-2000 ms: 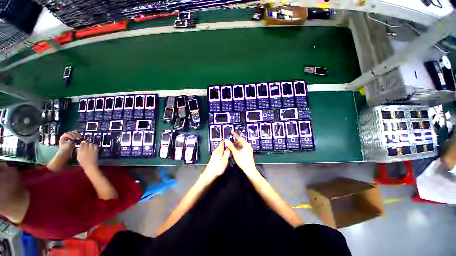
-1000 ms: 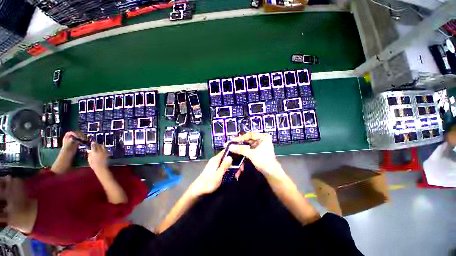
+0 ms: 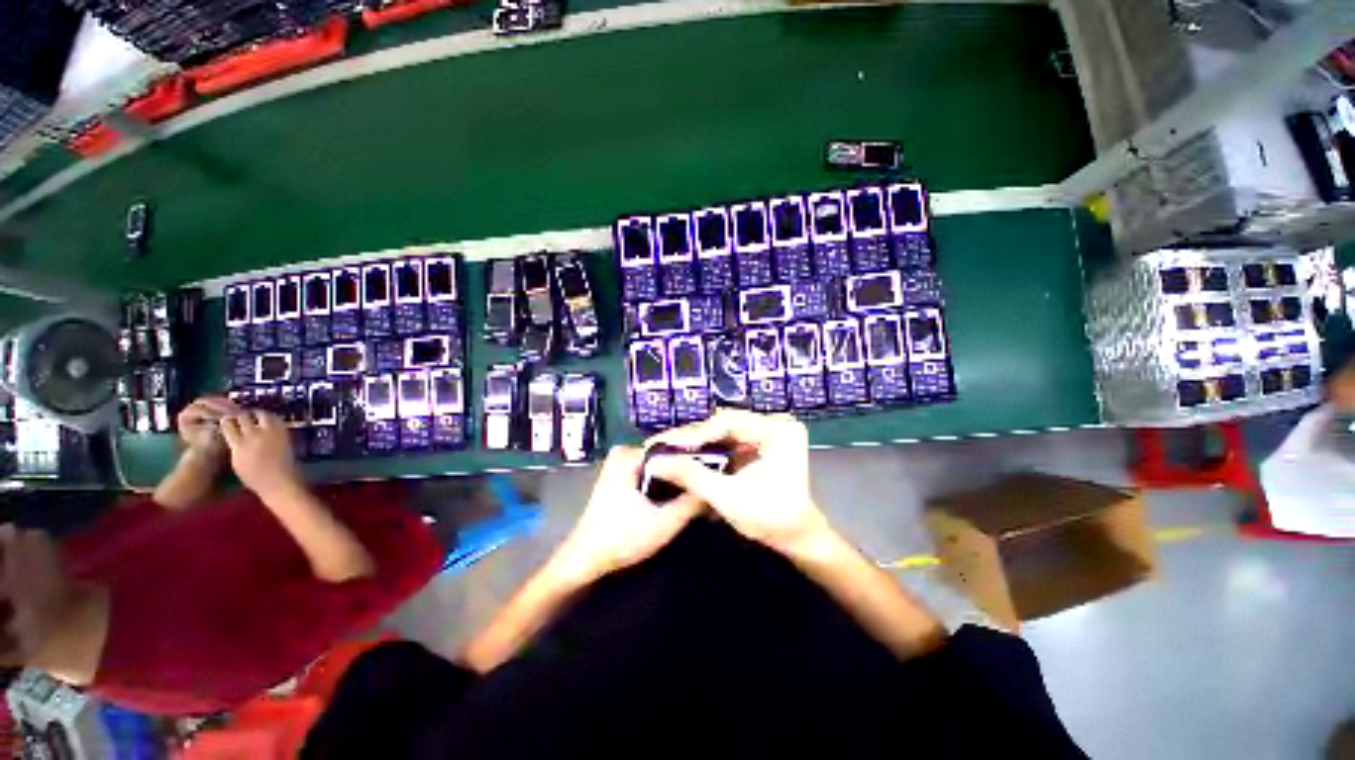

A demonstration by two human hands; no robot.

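Note:
A keypad mobile phone (image 3: 687, 465) is held between both my hands, just in front of the bench edge; fingers cover most of it, with a pale-edged part showing. My left hand (image 3: 624, 505) grips its left side and my right hand (image 3: 765, 483) holds its right side and top. Behind my hands, front housings (image 3: 788, 305) lie in tight rows with white-rimmed screens. Several silver-edged grouped phones (image 3: 541, 408) lie to the left of these rows.
A single phone (image 3: 863, 155) lies on the green belt (image 3: 639, 119) beyond the pale rail. A parts tray (image 3: 1211, 334) stands at right. An open cardboard box (image 3: 1040, 549) is on the floor at right. A worker in red (image 3: 245, 594) handles parts beside rows at left.
My hands moved from the near row to in front of the bench edge with the phone, then closed more tightly around it. The phones on the belt shifted left in view as the camera view moved.

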